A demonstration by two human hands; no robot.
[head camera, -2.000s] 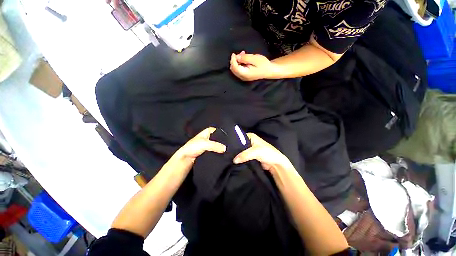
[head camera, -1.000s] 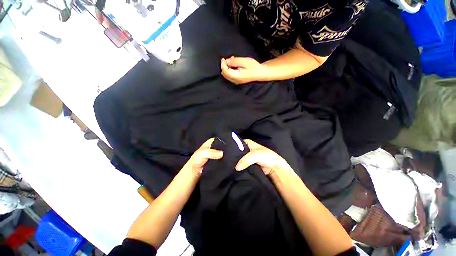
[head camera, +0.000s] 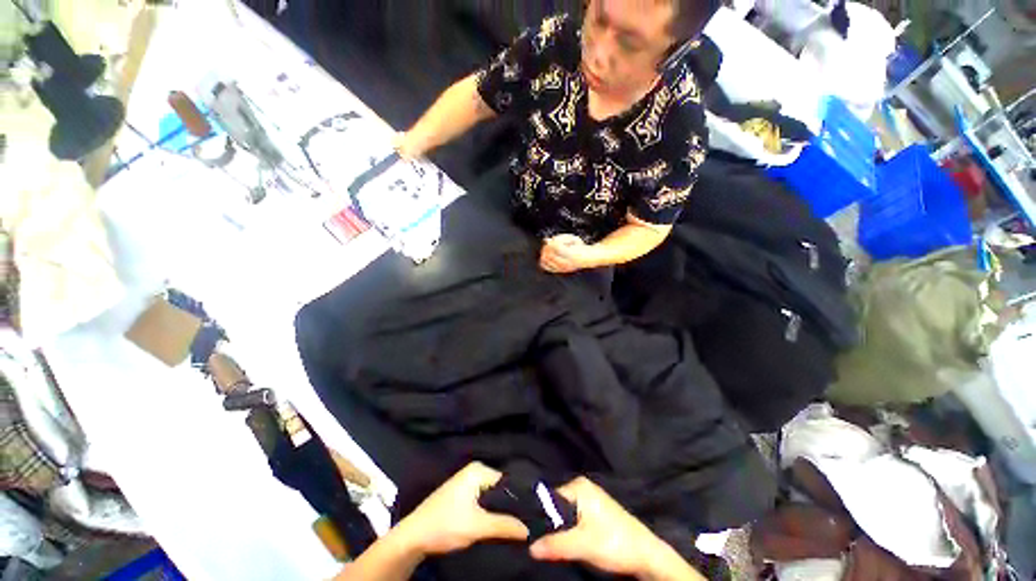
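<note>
A black garment piece (head camera: 517,511) is pinched between my two hands at the bottom centre. A short bright white strip (head camera: 550,505) stands out on it, close to my right fingers. My left hand (head camera: 471,511) grips the cloth's left side with thumb and fingers. My right hand (head camera: 585,528) grips it on the right of the strip. Large black garments (head camera: 489,340) lie spread just beyond my hands; where the held piece parts from them cannot be told.
A person (head camera: 608,136) sits ahead, one hand on a white sewing machine (head camera: 398,204). The white table (head camera: 170,426) at left bears a brown block (head camera: 163,329) and small tools. Blue crates (head camera: 915,204), an olive sack (head camera: 915,329) and white-and-brown cloth (head camera: 880,488) are at right.
The view has tilted up, so my hands and the held cloth sit lower in the picture and the other person's head now shows. Both hands still hold the black cloth.
</note>
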